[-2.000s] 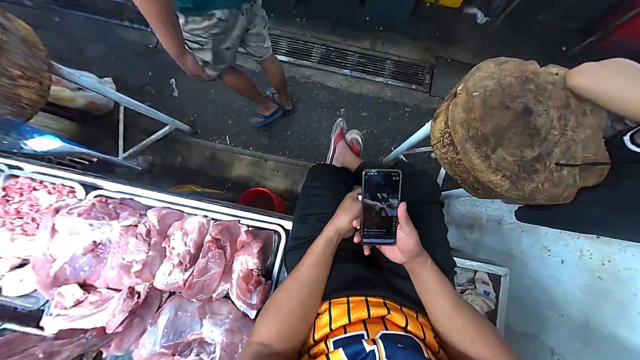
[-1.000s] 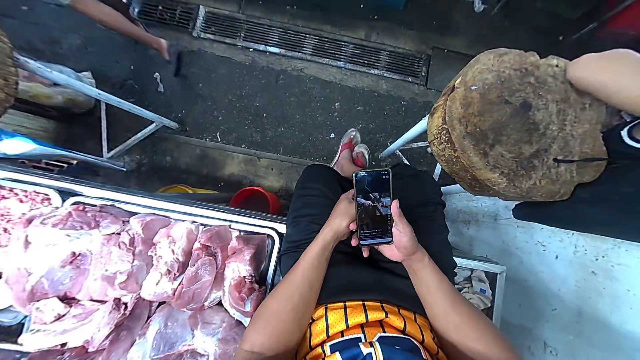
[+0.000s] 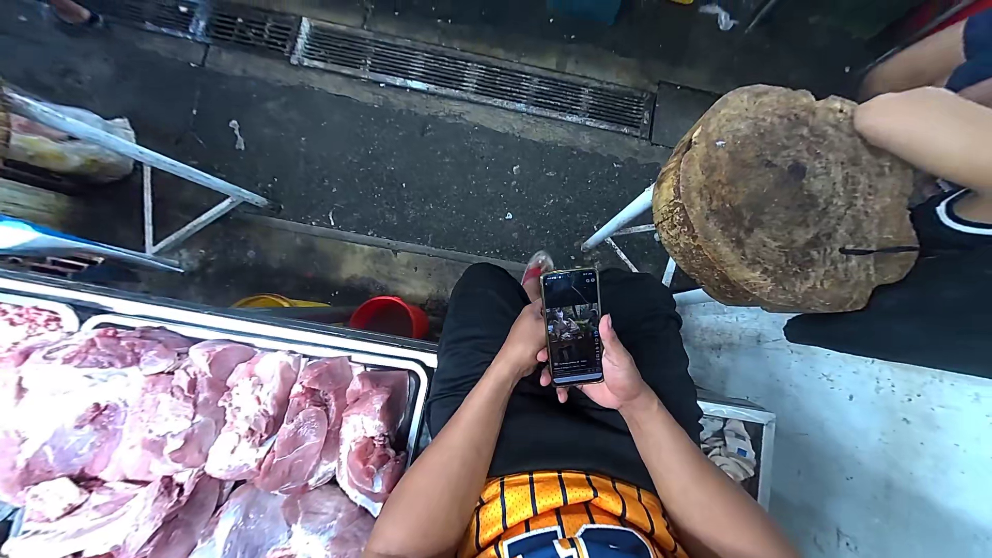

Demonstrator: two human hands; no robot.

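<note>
A smartphone (image 3: 573, 327) with a lit, mostly dark screen stands upright in the view above my lap. My right hand (image 3: 620, 368) grips its lower right side, with the thumb along the edge and fingertips showing at the left and below. On the phone's left side, my left hand (image 3: 527, 341) rests close against it, partly behind it; whether it also grips the phone is hard to tell. Black trousers (image 3: 573, 442) cover my legs beneath both hands.
Raw meat pieces (image 3: 302, 426) lie in a metal-edged tray (image 3: 418, 387) at left. Beyond are a red bucket (image 3: 390, 316) and a floor drain grate (image 3: 473, 77). A round wooden chopping block (image 3: 790, 194) stands at right, with another person's arm (image 3: 930, 132) against it.
The passer-by at the upper left has walked leftward, leaving only a foot at the corner. The picture on the phone screen has changed. My hands stay around the phone.
</note>
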